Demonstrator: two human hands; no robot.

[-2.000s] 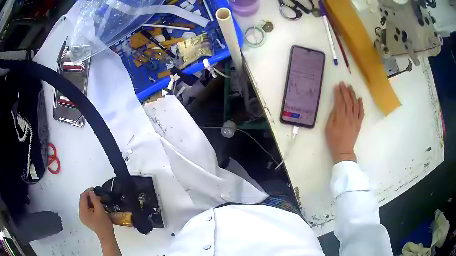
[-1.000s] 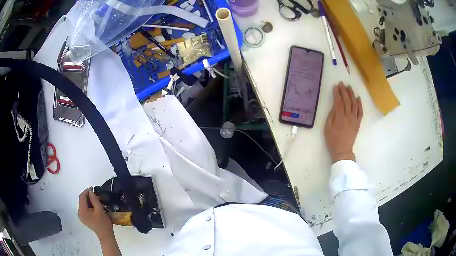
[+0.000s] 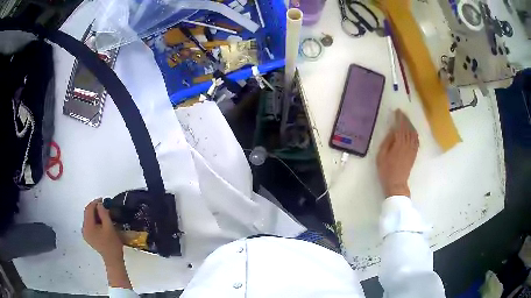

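Note:
The steam iron [image 3: 166,224] stands on the white cloth-covered table at the lower left, its thick black hose [image 3: 131,110] arching up from it. My left hand [image 3: 105,230] is at the iron's left side, fingers bent beside the dark fitting and wooden handle [image 3: 135,239]; whether it grips is unclear. My right hand [image 3: 397,154] is empty on the pale side table, just right of the smartphone [image 3: 358,110], fingers partly bent and the fingertips blurred. The phone lies face up, screen lit, with a white cable at its lower end.
Dark cloth with cream trim [image 3: 26,116] lies at the far left, beside red-handled snips [image 3: 54,161]. A metal iron rest [image 3: 85,96] is behind the hose. A blue basket [image 3: 233,74] and upright tube [image 3: 292,46] stand between tables. Scissors [image 3: 355,17], pens [image 3: 395,64] and a yellow strip [image 3: 431,87] lie right.
The view has shifted slightly. My right hand's fingers, extended flat before, are now more bent, with the fingertips blurred. My left hand stays beside the iron.

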